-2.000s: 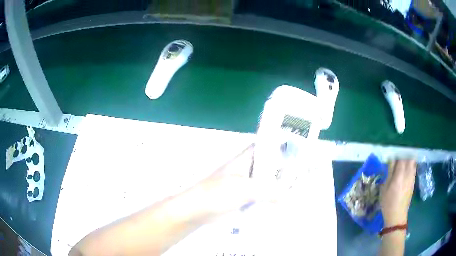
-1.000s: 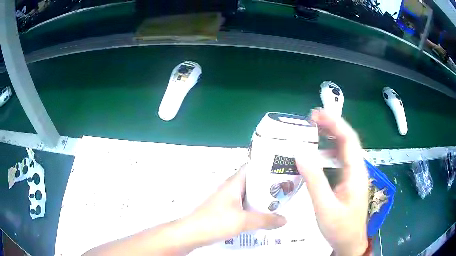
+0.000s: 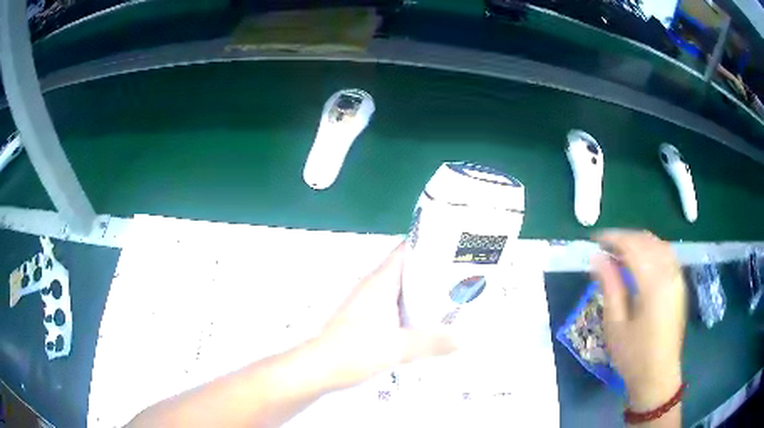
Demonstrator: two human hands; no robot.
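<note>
My left hand (image 3: pixel 364 322) grips a white handset (image 3: pixel 444 238) by its handle, upright over the white printed paper (image 3: pixel 218 309). The handset's face shows a dark display window (image 3: pixel 481 248) with segments and a dark shiny oval button (image 3: pixel 467 289) below it. My right hand (image 3: pixel 641 313), with a red bracelet on the wrist, is over the blue parts bin (image 3: pixel 572 330), its fingers bent. The frames do not show whether a small piece is between its fingertips. The bin holds a heap of small tan scraps.
Several white handsets lie spaced on the green conveyor belt (image 3: pixel 209 142), one at the back centre (image 3: pixel 338 138). A die-cut sheet (image 3: pixel 55 301) lies left of the paper. A crinkled clear bag (image 3: pixel 709 292) lies right of the bin. A pale post (image 3: pixel 50 142) stands at the left.
My right hand has moved from the handset's display rightward to the bin. My left hand still holds the handset. The handsets on the belt have shifted to the right.
</note>
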